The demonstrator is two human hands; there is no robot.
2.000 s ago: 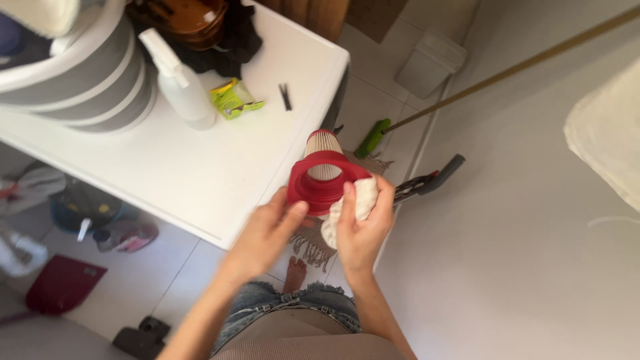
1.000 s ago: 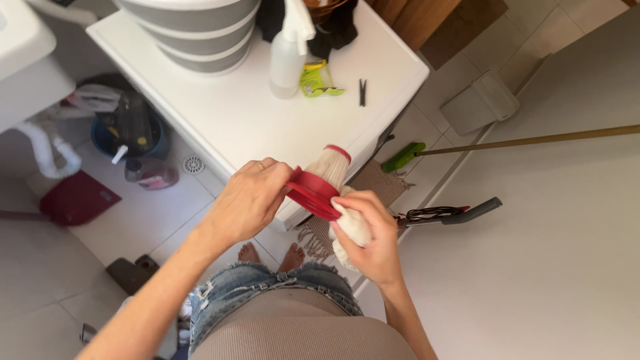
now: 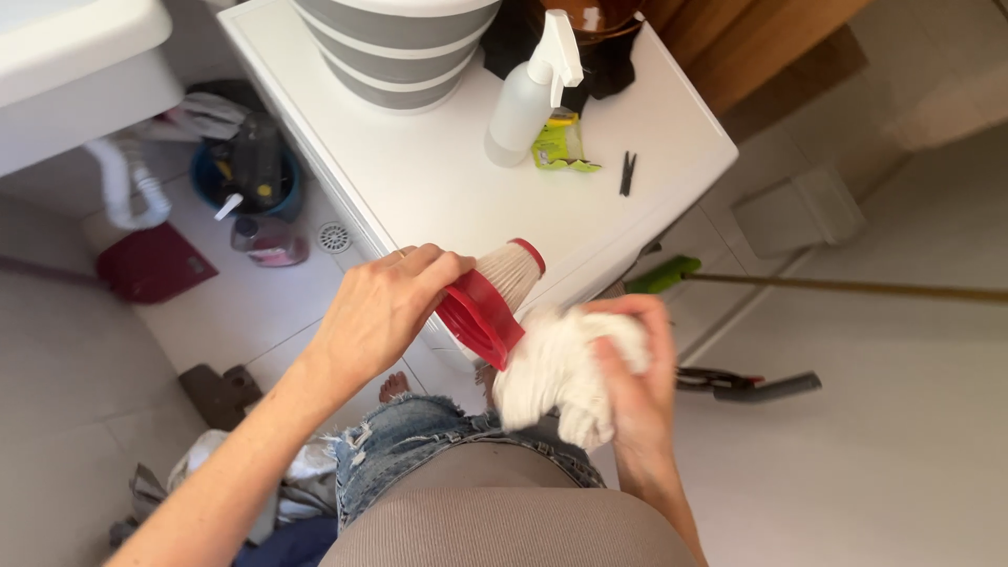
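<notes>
My left hand (image 3: 394, 303) grips the red rim of a pleated cone filter (image 3: 482, 315), which tilts with its narrow red-capped end up and to the right, over the front edge of a white appliance top (image 3: 441, 205). In my right hand (image 3: 642, 378) is a bunched white cloth (image 3: 563, 374), somewhat blurred, close beside the lower corner of the red rim. Whether cloth and rim touch, I cannot tell. Part of the rim lies hidden behind my left fingers.
On the appliance top stand a grey-and-white striped basket (image 3: 402, 59), a white spray bottle (image 3: 524, 98), a green packet (image 3: 561, 143) and a black clothespin (image 3: 628, 173). A green broom head (image 3: 665, 276) is right of it. Floor left: a red dustpan (image 3: 157, 264), a blue bucket (image 3: 287, 201).
The filter has turned in my left hand from its opening facing up to lying on a slant. My right hand with the cloth, at the rim before, is now at its right side.
</notes>
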